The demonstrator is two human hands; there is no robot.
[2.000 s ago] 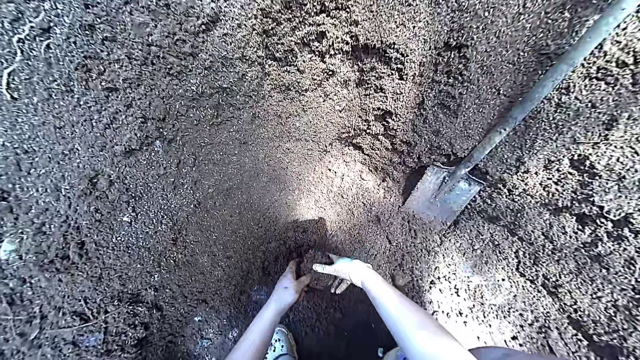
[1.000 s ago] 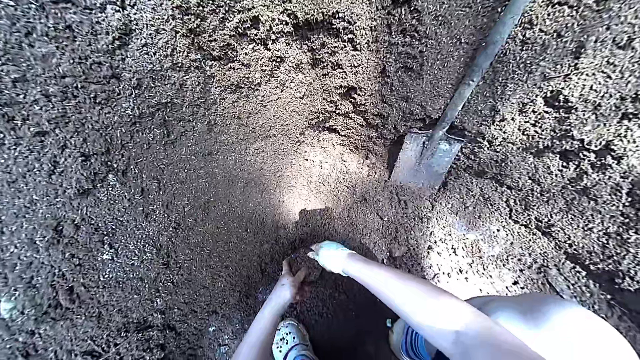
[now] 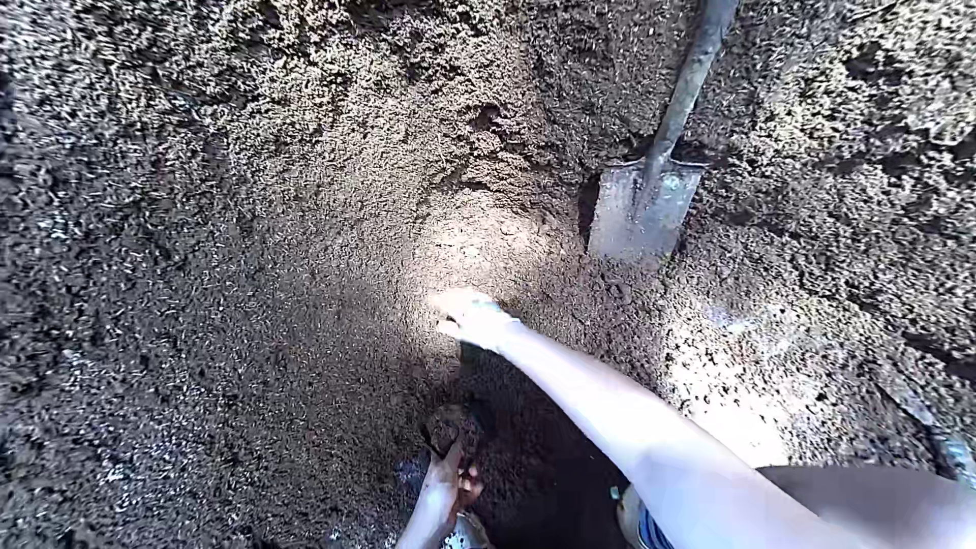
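Note:
My right hand [image 3: 471, 314] reaches out over the sunlit soil [image 3: 488, 236] near the middle, its fingertips at the ground; glare hides whether it holds anything. Lower down, in shadow, my left hand [image 3: 456, 465] is curved around a dark clump of soil [image 3: 451, 427]. A shovel [image 3: 646, 210] with a flat metal blade lies up and to the right of my right hand, its blade on the soil and its shaft running to the top edge.
Loose, crumbly soil rises around the hollow where I crouch. My light-coloured shoe [image 3: 467, 534] shows below my left hand, and another shoe with a blue striped part [image 3: 648, 526] is at the lower right. My bare leg is at the bottom right.
My right hand has moved away from my left hand, up and forward onto the sunlit soil. My left hand remains low by the clump. The view has shifted, with the shovel lying still.

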